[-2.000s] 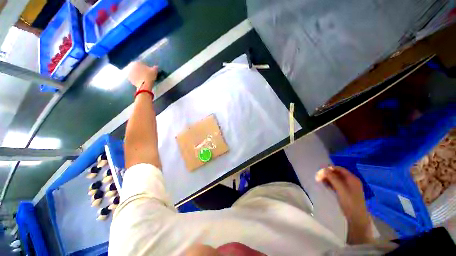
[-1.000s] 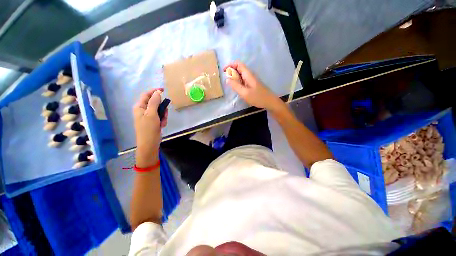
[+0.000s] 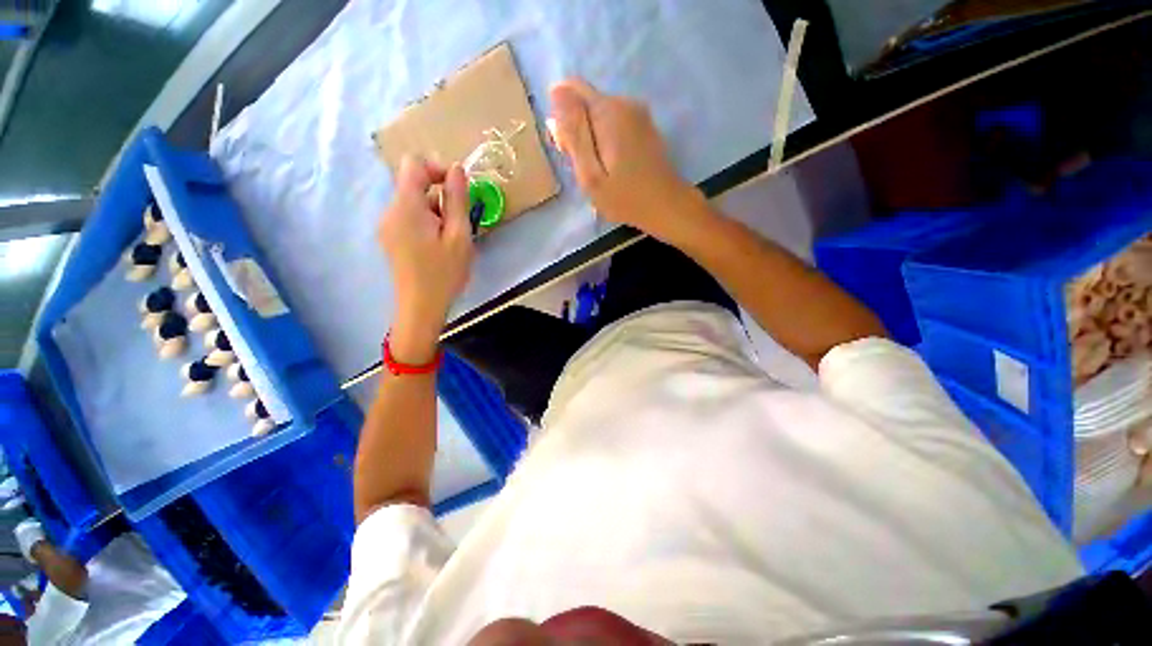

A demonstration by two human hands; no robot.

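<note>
My left hand, with a red band at the wrist, is at the lower left of the cardboard pad. A small black body part shows at its fingers, against the green round cap. A pale bit also shows between these fingers, too small to name. My right hand is just right of the pad, fingers curled around a pale piece, probably a limb, mostly hidden. Whitish strands or smears lie on the pad above the cap.
A blue tray at the left holds several joined pale-and-black pieces. A bin of black parts is below it. A blue crate with pale limbs is at the right. Another person's arm shows at the lower left.
My left hand has moved right and up to the green cap with the black part. My right hand stays beside the pad, its fingers now pointing more upward. The view has turned and shifted.
</note>
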